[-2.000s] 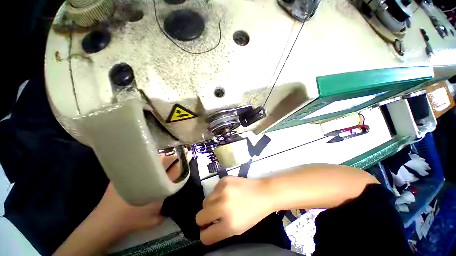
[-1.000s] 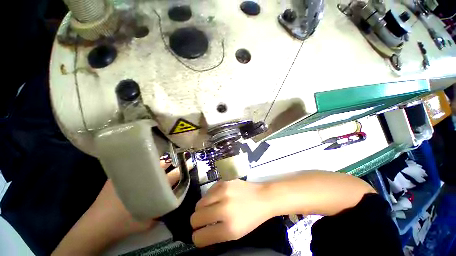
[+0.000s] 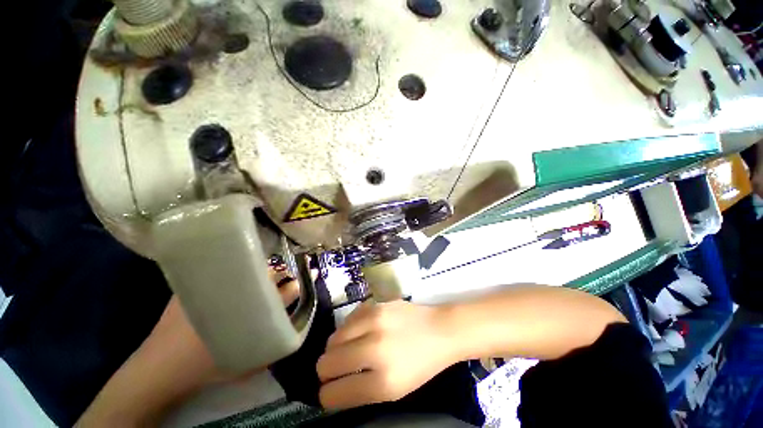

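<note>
The cream, oil-stained sewing machine head (image 3: 251, 125) fills the upper view. The black garment piece (image 3: 305, 364) lies under it and between my hands. My right hand (image 3: 368, 355) is bent over the black cloth just in front of the needle area (image 3: 355, 267), its fingers curled on the cloth. My left hand (image 3: 201, 343) reaches behind the pale take-up cover (image 3: 226, 284); its fingers are mostly hidden, with a fingertip showing through the loop beside the needle area. A small dark cut piece (image 3: 433, 252) lies on the white bed right of the needle.
Red-and-black thread snips (image 3: 577, 235) lie on the white table at right. The green-framed display panel (image 3: 623, 159) overhangs the bed. A blue scrap bin (image 3: 703, 326) with white scraps stands at lower right. Black cloth (image 3: 75, 276) is heaped at left. Part of a person shows at the right edge.
My right hand has moved slightly toward the left and closer to the needle area since two seconds ago. Dark strips seen beside its knuckles then no longer show. The view has shifted slightly.
</note>
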